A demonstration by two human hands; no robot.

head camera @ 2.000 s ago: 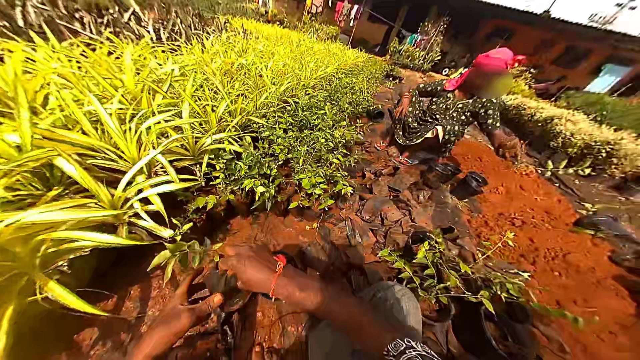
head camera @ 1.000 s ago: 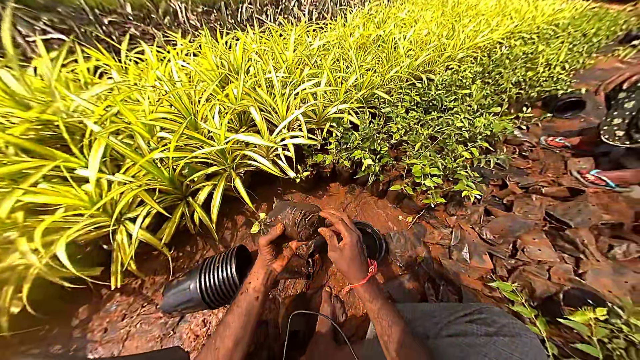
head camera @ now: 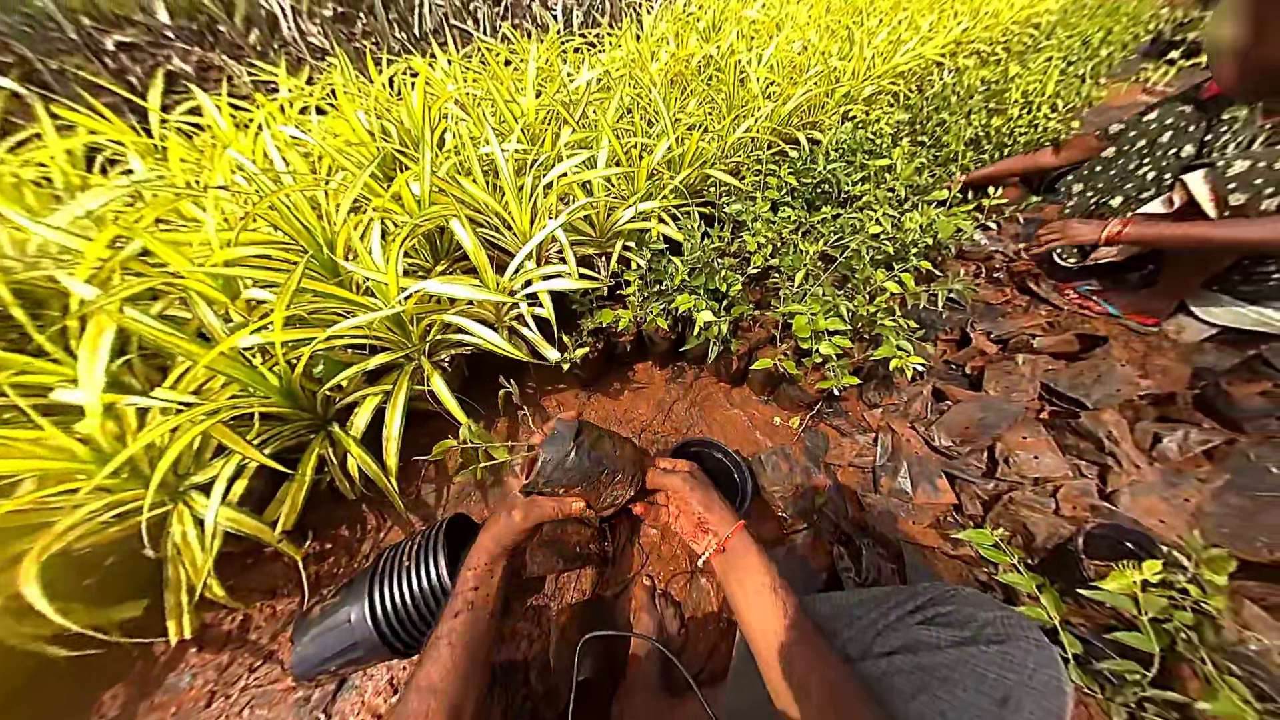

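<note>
Low in the middle, a black plastic nursery bag (head camera: 590,466) lies tipped on its side between both hands, its leafy seedling (head camera: 478,450) pointing left. My left hand (head camera: 540,510) grips the bag near the plant end, fingers partly hidden behind it. At the base end, my right hand (head camera: 690,500), with a red band at the wrist, has its fingertips on the bag. An open black plastic pot (head camera: 740,478) stands just behind the right hand. Left of my left forearm, a stack of nested black pots (head camera: 385,600) lies on its side on the wet soil.
Yellow-green striped plants (head camera: 400,250) fill the left and back, beside small leafy seedlings (head camera: 830,240). Used black plastic bags (head camera: 1000,430) litter the muddy ground at right. A person in a patterned garment (head camera: 1150,165) crouches at the upper right. More seedlings (head camera: 1140,620) are at lower right.
The view swung down and left, then slightly back right. Since one second ago, the bag between my hands has turned, so its dark side shows. The other person's hands and forearms have come into view.
</note>
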